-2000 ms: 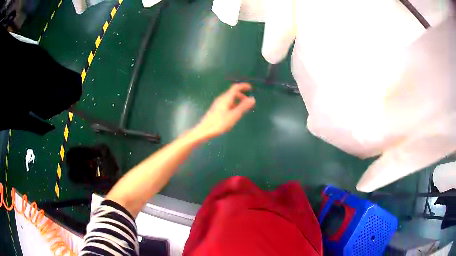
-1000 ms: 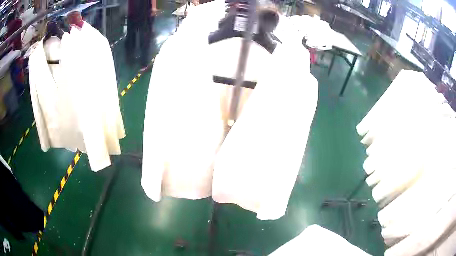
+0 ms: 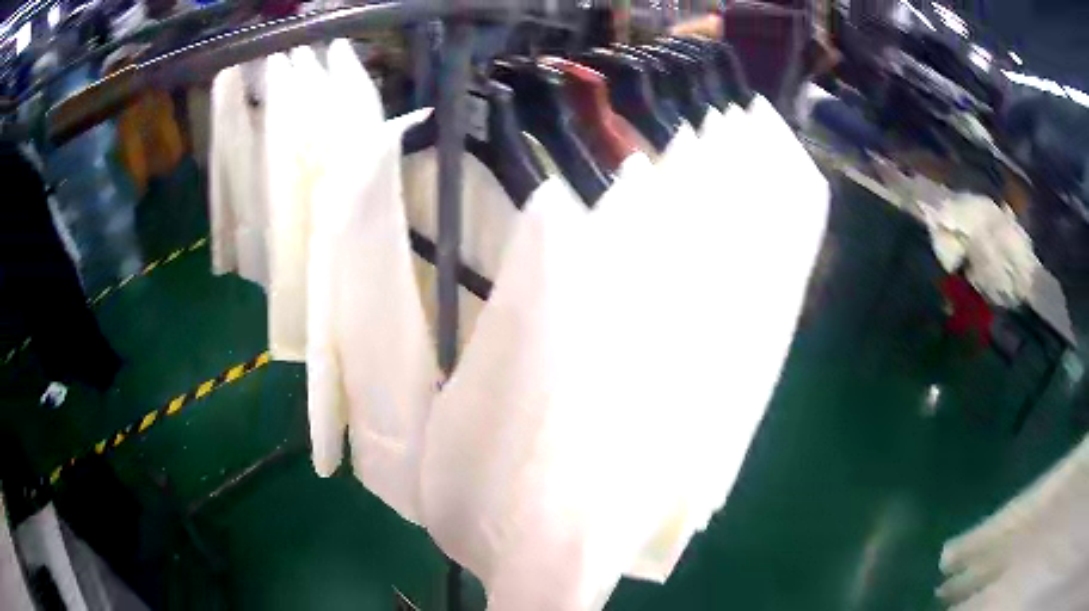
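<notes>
A row of white jackets [image 3: 669, 322] hangs close together in the middle, overexposed. They hang on black hangers [image 3: 508, 149] and one red-brown hanger [image 3: 597, 113]. The nearest jacket's front faces me, with its pale inside and the hanger's dark bar showing. The grey post [image 3: 450, 191] of the rack stands in front of it. More white jackets [image 3: 293, 203] hang further left on the same rail. Neither of my hands can be made out in view.
The grey rail [image 3: 227, 54] runs across the top. A dark garment [image 3: 42, 275] hangs at the left edge. A table with a crumpled white pile [image 3: 985, 245] and red cloth [image 3: 967, 308] stands at right. White garments [image 3: 1039, 537] show at the lower right corner.
The view has swung up from the floor, red apron and stool to the rack. My left hand, seen earlier over the floor, is out of view. The jackets now appear side-on in a row.
</notes>
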